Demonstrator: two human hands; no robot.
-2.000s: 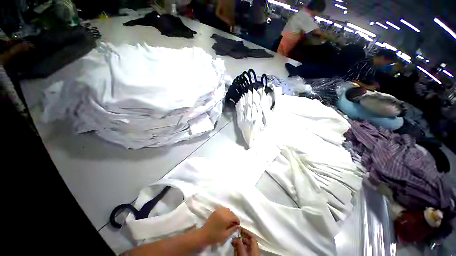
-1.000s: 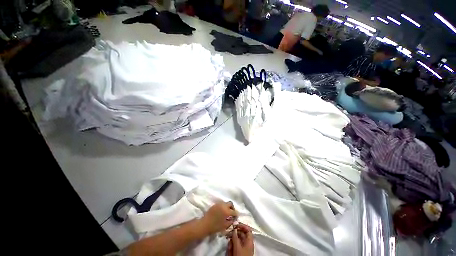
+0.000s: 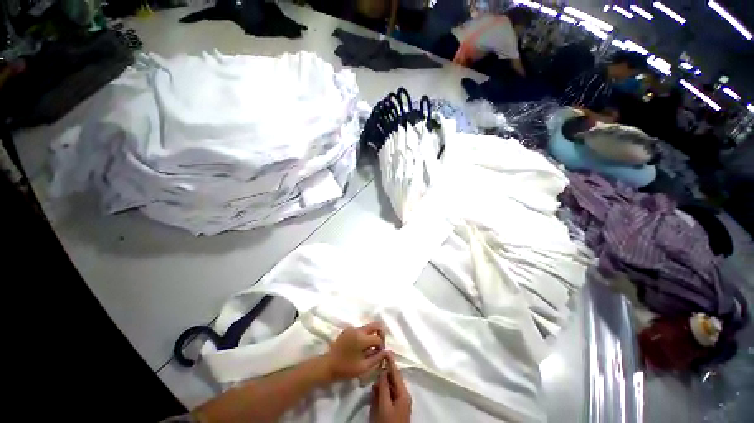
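A white shirt (image 3: pixel 463 347) lies spread nearest me. A black hanger (image 3: pixel 196 340) is in its neck opening, with the hook sticking out at the left. My left hand (image 3: pixel 357 351) comes in from the lower left and pinches the front placket. My right hand (image 3: pixel 392 395) comes up from the bottom edge, its fingertips on the same strip, touching or almost touching the left fingertips. The button or buttonhole between them is too small to make out. The shirt's lower part is cut off by the frame.
A tall stack of white shirts (image 3: pixel 223 140) stands at the left. Hung white shirts (image 3: pixel 513 215) lie fanned behind, with black hooks. Clear plastic film (image 3: pixel 612 355), a purple checked garment (image 3: pixel 653 240) and a red bottle (image 3: pixel 668 343) are at the right. People sit beyond the table.
The view has shifted a little, so the table items stand higher and further left. Both hands stay at the placket, and the right hand's fingers are now straighter, pointing up at the left fingertips.
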